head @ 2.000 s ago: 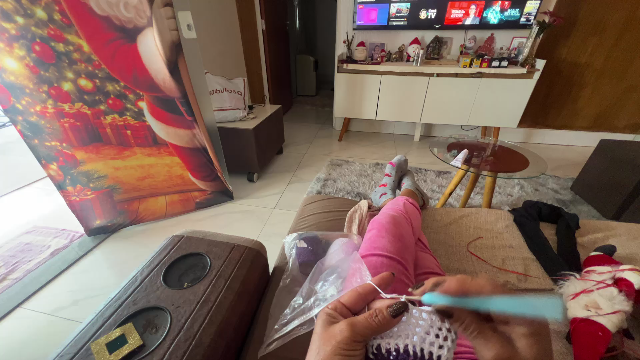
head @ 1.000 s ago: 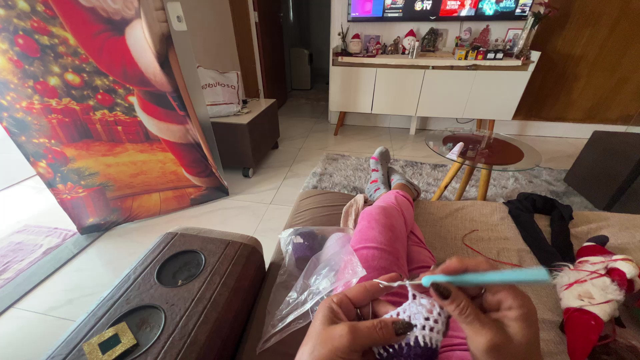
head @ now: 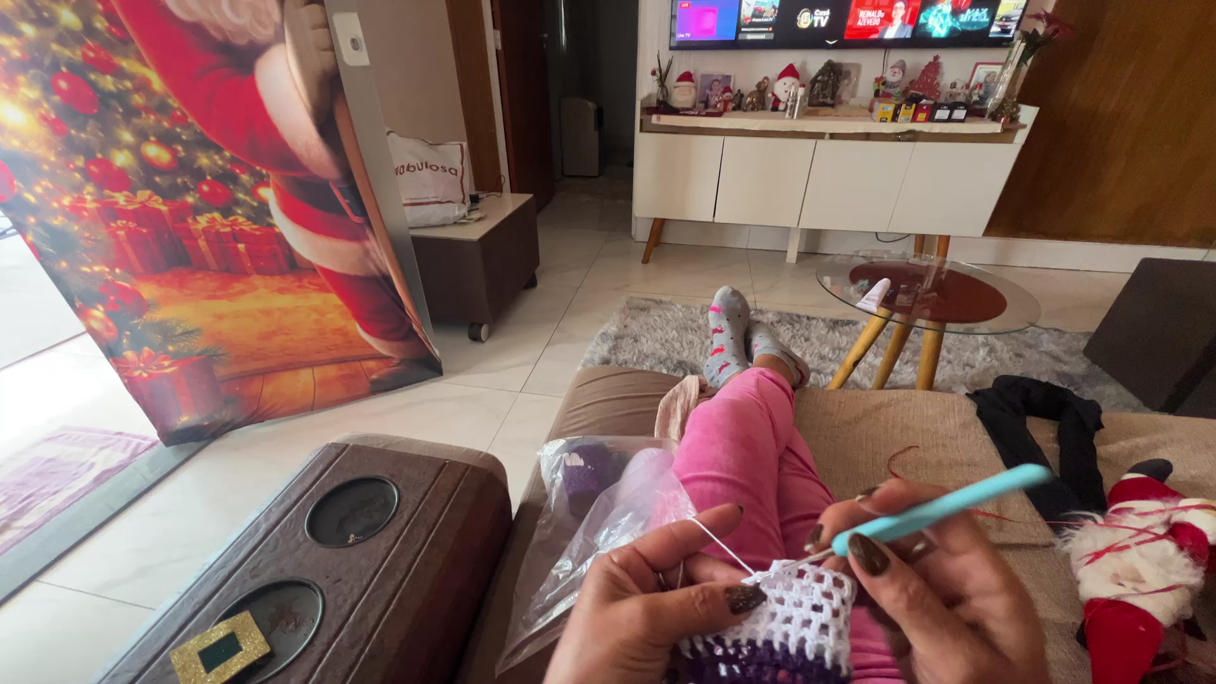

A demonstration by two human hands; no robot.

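My left hand (head: 655, 598) pinches the edge of a white and dark purple crochet piece (head: 807, 608), with a white yarn strand (head: 724, 545) running up over its index finger. Between the thumb and fingers of my right hand (head: 936, 579) is a crochet hook with a turquoise handle (head: 950, 508); its metal shaft reaches the top edge of the white mesh. The purple part hangs below, partly hidden by my left hand. A clear plastic bag (head: 589, 560) holding purple and pale lilac yarn (head: 587, 475) lies left of my pink-trousered legs (head: 736, 446).
A brown armrest with cup holders (head: 351, 513) and a glittery gold square (head: 220, 650) is at left. On the sofa at right lie a black garment (head: 1035, 418) and a Santa figure (head: 1135, 560). Beyond stand a glass-topped table (head: 926, 290) and a white cabinet (head: 769, 180).
The turquoise hook has tilted since one second ago, its handle end now raised to the right. Both hands remain on the crochet piece, and the hook stays at its upper edge.
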